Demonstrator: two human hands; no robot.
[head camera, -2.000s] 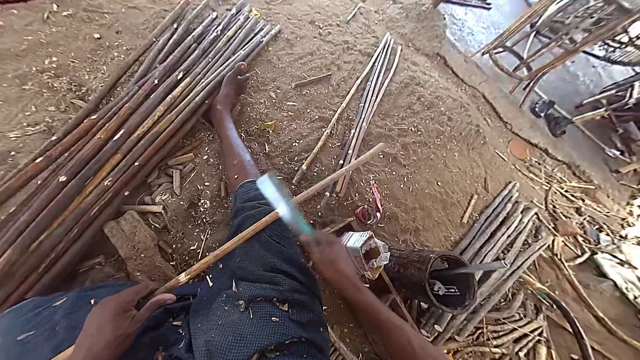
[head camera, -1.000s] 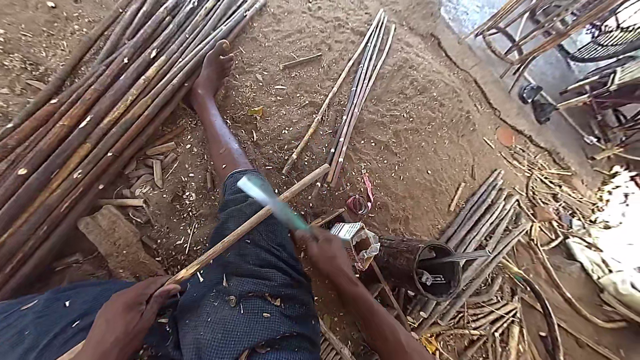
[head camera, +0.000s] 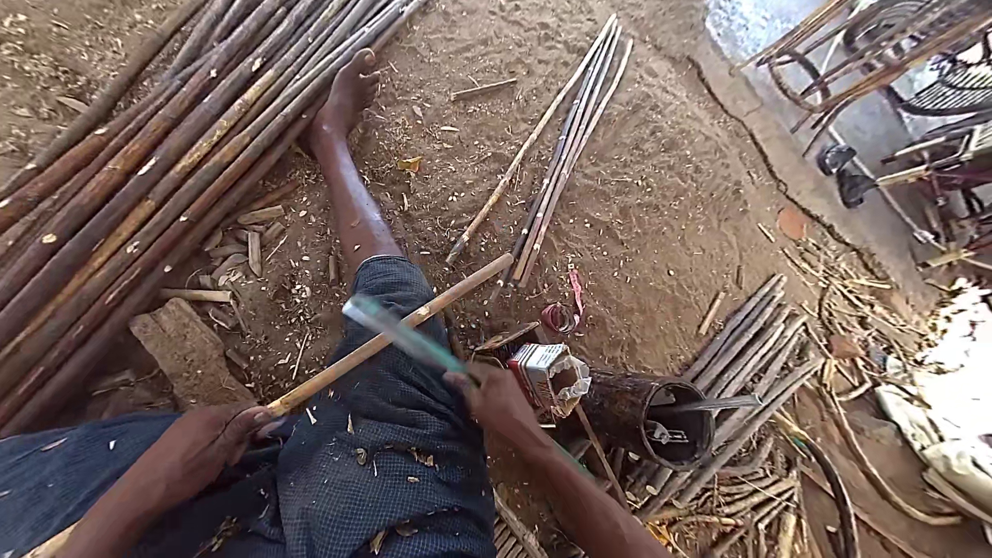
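Observation:
A peeled wooden stick (head camera: 403, 329) slants across my thigh, its far end up and to the right. My left hand (head camera: 205, 438) grips its nearer part, and the stick continues under my left forearm to the bottom left. My right hand (head camera: 492, 395) is closed round the greenish end of a flat blade, a knife by its look (head camera: 403, 333). The blade is blurred and crosses over the stick at mid-length; whether it touches the wood I cannot tell. Wood shavings lie on the dark checked cloth (head camera: 387, 465) over my legs.
Long dark poles (head camera: 155, 170) lie at upper left by my bare foot, near a wood block (head camera: 186, 353). Thin sticks (head camera: 562, 163) lie ahead. To the right are a pink tape (head camera: 575, 291), an opened carton (head camera: 542, 372), a dark cylindrical container (head camera: 647, 418) with tools, and short sticks (head camera: 744, 356).
My right hand and the blade stay over the stick, with the blade at a slightly different angle. My left hand keeps its hold on the stick.

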